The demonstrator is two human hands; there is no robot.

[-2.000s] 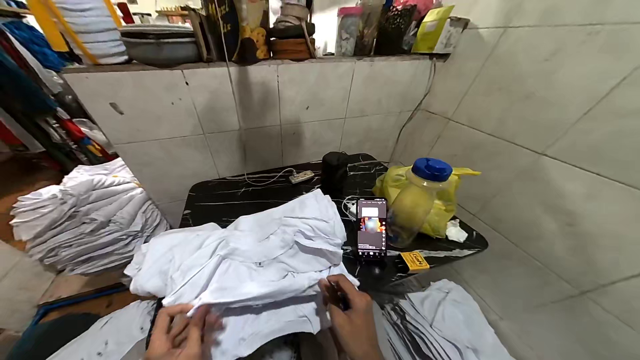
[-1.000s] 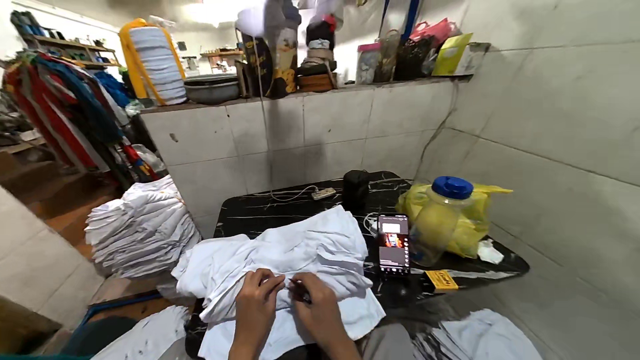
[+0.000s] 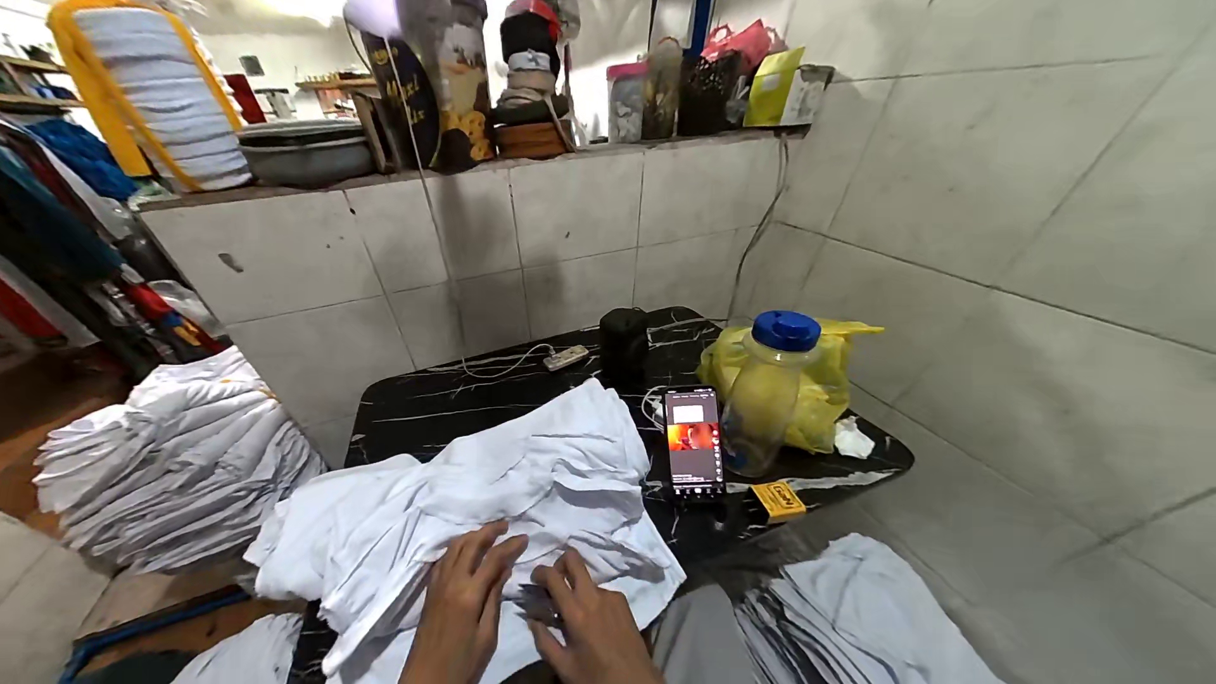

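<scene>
White cloth garments (image 3: 532, 456) lie rumpled in a heap over the near left part of a black marbled table (image 3: 408, 418). My left hand (image 3: 465, 589) rests on the cloth with its fingers spread a little, palm down. Just to its right, my right hand (image 3: 594, 608) holds a small dark metal tool (image 3: 540, 604), partly hidden under the fingers; its exact kind cannot be told. Beyond the right hand, a phone (image 3: 693, 442) with a lit screen stands leaning on the table.
A plastic jar with a blue lid (image 3: 765, 399), a yellow bag (image 3: 822, 389), a small yellow box (image 3: 779, 502), a black cylinder (image 3: 623, 347) and a cable connector (image 3: 566, 358) are on the table. White garments are stacked at left (image 3: 180, 465) and lie at lower right (image 3: 874, 608). Tiled walls surround the table.
Two seconds ago my hands were apart at the near edge of the cloth; a second ago they came together on it. Now my left hand lies flatter, with the fingers more spread.
</scene>
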